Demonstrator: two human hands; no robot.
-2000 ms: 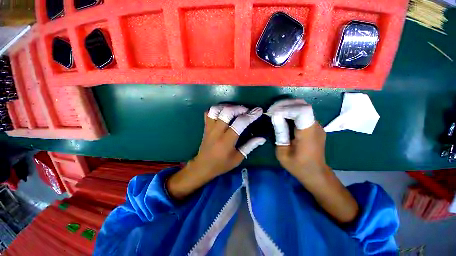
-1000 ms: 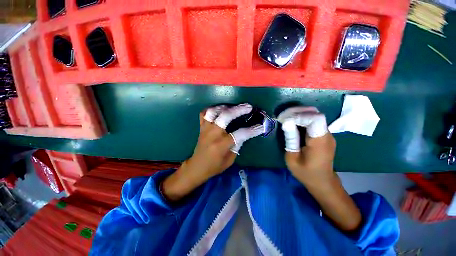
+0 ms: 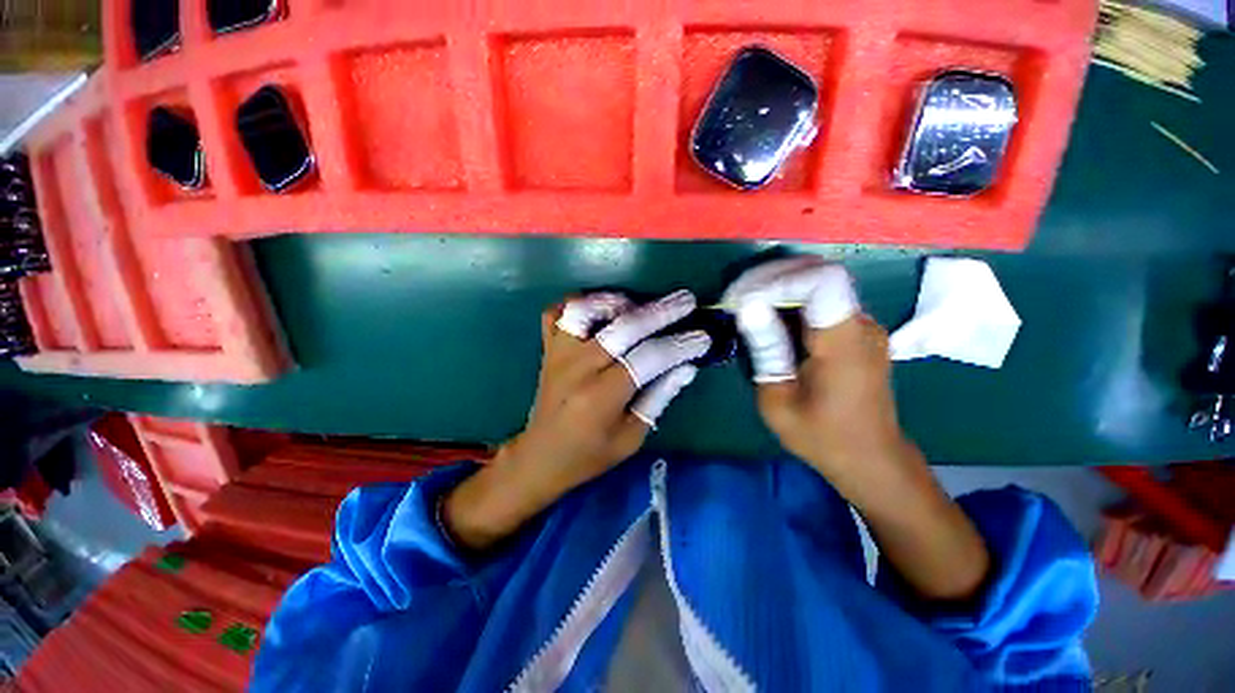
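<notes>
My left hand (image 3: 603,372), with white finger cots, holds a small black smartwatch body (image 3: 715,336) over the green mat. The fingers cover most of the watch. My right hand (image 3: 819,352), also with finger cots, is close against the watch's right side. It pinches a thin pale yellow stick (image 3: 779,306) between thumb and fingers, with its tip at the upper edge of the watch. The exact contact point is too small to tell.
A red foam tray (image 3: 582,214) with black watches in some pockets lies beyond my hands. A white wipe (image 3: 970,314) lies right of my right hand. A paler foam tray (image 3: 251,309) is at left. Yellow sticks (image 3: 1151,48) lie at upper right. Black parts (image 3: 1215,366) are at the right edge.
One second ago the right hand was slightly apart from the watch; now it is up against it. The left fingers cover more of the watch, which showed more of its edge before.
</notes>
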